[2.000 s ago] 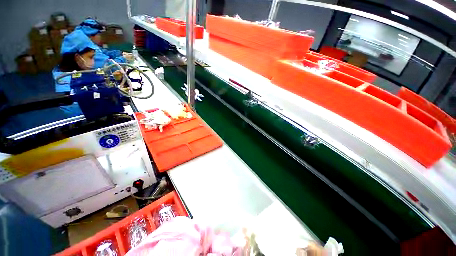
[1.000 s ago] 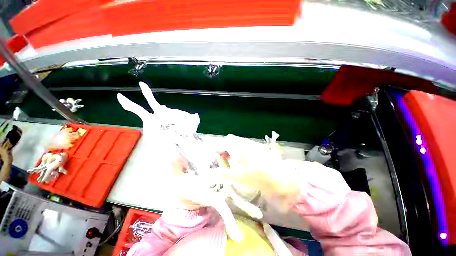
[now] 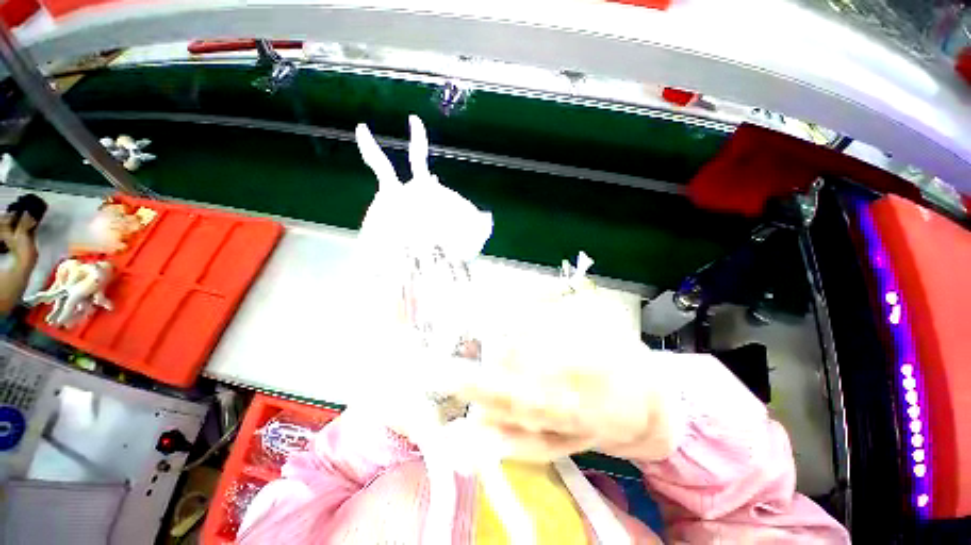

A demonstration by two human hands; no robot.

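Observation:
A white long-eared figure body [image 3: 426, 218] is held upright in front of my chest, with glassy or silvery parts at its middle. Its lower prongs point down toward my lap. My right hand [image 3: 570, 399], pale and overexposed, is closed around the figure's lower middle from the right. My left hand [image 3: 389, 373] is at the figure's left side; glare blends it into the white body, and its fingers cannot be made out. A small white branching part [image 3: 577, 273] stands out just above my right hand.
An orange-red compartment tray [image 3: 176, 293] with white parts [image 3: 77, 287] lies at left. A red bin [image 3: 240, 468] of wrapped shiny pieces is lower left. A green conveyor [image 3: 554, 218] runs behind. A black-edged case with purple lights [image 3: 905, 373] stands at right. Another person's hand [image 3: 16, 256] is far left.
My view swung from the left side of the line to the bench before me. Since one second ago, the figure has moved slightly right and turned more upright, with my hands still at it.

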